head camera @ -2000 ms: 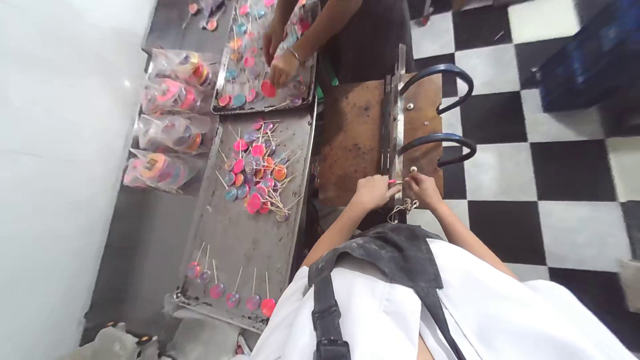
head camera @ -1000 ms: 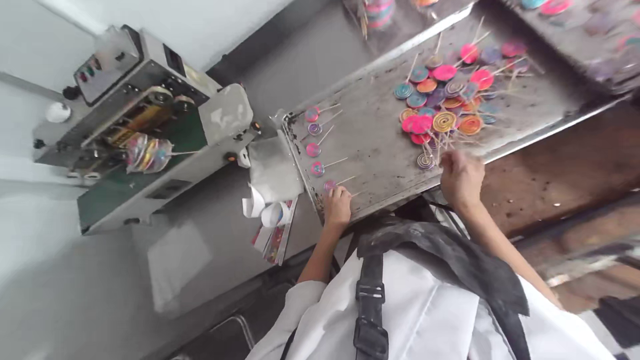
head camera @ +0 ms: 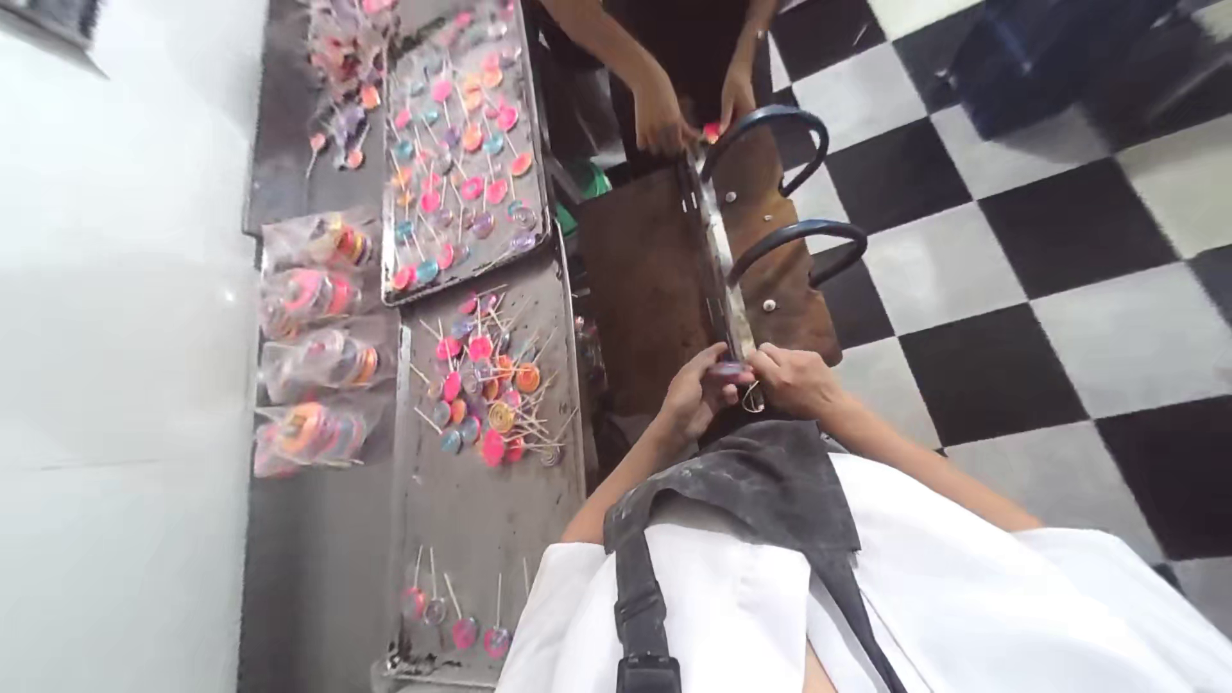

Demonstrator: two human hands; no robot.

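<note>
My left hand holds a round purplish lollipop at the near end of a long metal bar. Touching that same end from the other side, my right hand has its fingers closed close to the lollipop; what lies between them is hidden. The bar runs along a brown wooden board with dark curved handles. To the left, a heap of swirled lollipops lies on a metal tray, with several more in a row at its near end.
Another tray of lollipops stands farther off. Bagged lollipops line the counter on the left. Across the board, a co-worker's hands are at the bar's far end, near a red lollipop. The floor is checkered.
My hands have moved from the lollipop tray to the near end of the metal bar. The view has swung from the counter machine back to the board.
</note>
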